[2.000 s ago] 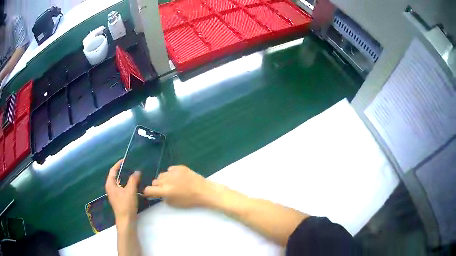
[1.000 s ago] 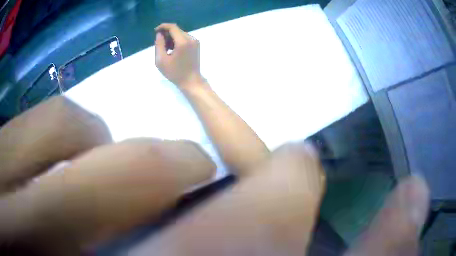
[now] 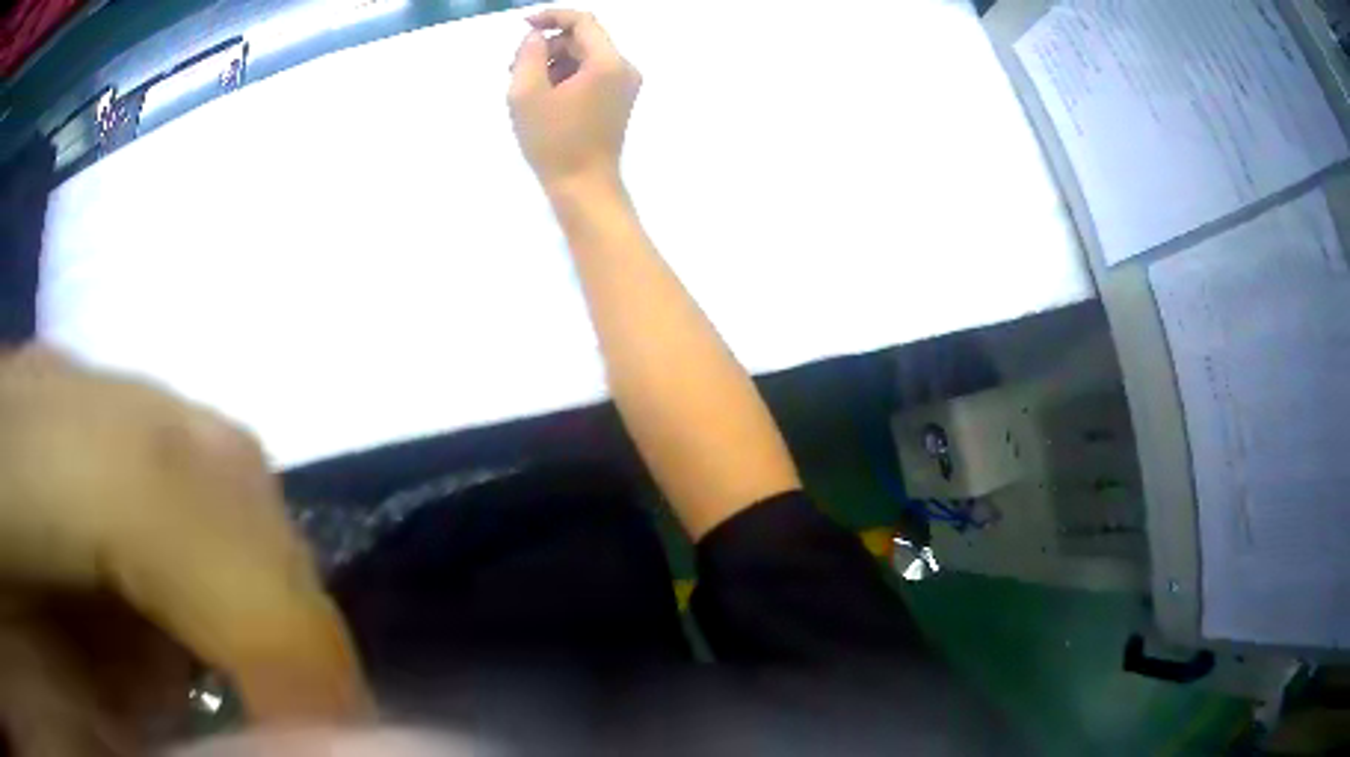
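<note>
My right hand (image 3: 575,101) is over the far part of the white bench mat (image 3: 444,252). Its fingers curl toward the thumb around a small dark gap; I cannot tell if something is in it. A large blurred hand, which looks like my left hand (image 3: 163,518), is very close to the camera at the lower left, cut off by the edge; its fingertips cannot be made out. Two phone frames lie past the mat's far left edge, one phone frame (image 3: 185,85) beside another phone frame (image 3: 77,136), both small and partly cut off by the mat's edge.
Printed sheets (image 3: 1184,126) hang along the right side on a pale frame (image 3: 1147,399). A pale box (image 3: 970,444) with blue wires is below the bench at the right. A bit of red tray (image 3: 37,30) shows at the top left corner.
The view has tilted down. The phone frame earlier held in both hands is out of them. My right hand has moved back over the mat; the blurred hand is now at the lower left.
</note>
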